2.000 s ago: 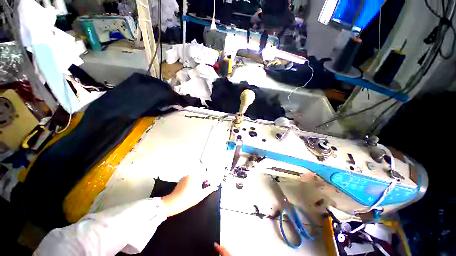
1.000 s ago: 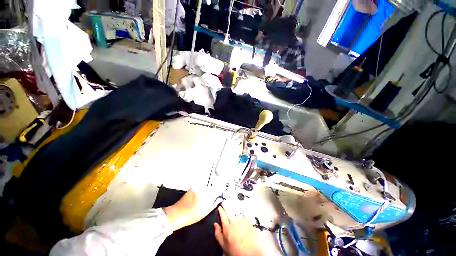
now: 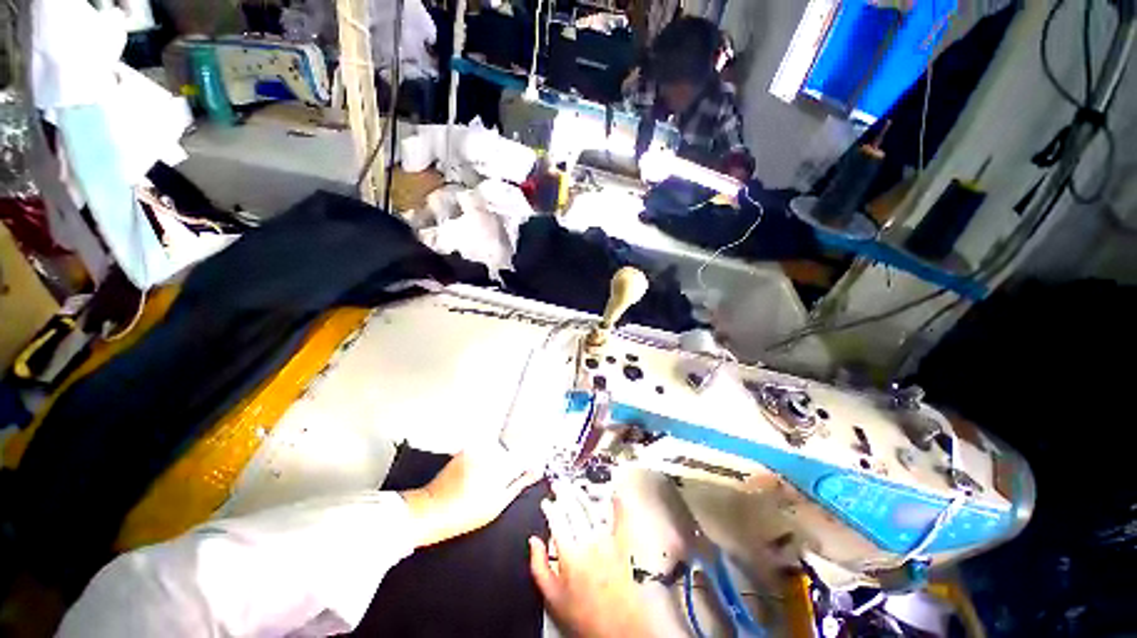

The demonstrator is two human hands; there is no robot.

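Observation:
The black cloth panel (image 3: 468, 576) lies flat on the white bed in front of the sewing machine (image 3: 798, 455), its right edge in line with the needle area (image 3: 580, 467). My left hand (image 3: 480, 492) lies on the cloth just left of the needle, fingers toward the presser foot, pressing it flat. My right hand (image 3: 589, 567) is at the cloth's right edge just in front of the needle, fingertips close to the foot; whether it pinches the edge is unclear. The blue-handled scissors (image 3: 723, 598) lie right of my right hand, cut off by the lower edge.
Dark cloth (image 3: 237, 324) drapes over the yellow surface (image 3: 237, 455) at left. A pale knob (image 3: 625, 294) stands above the needle end. A parts tray (image 3: 798, 606) is at front right. Thread cones (image 3: 853, 185) stand upper right. A person (image 3: 698, 94) sits behind at another machine.
My right hand has come up from the lower picture edge to the cloth edge by the needle. My left hand stays beside the needle. The view has shifted, showing the person behind more clearly.

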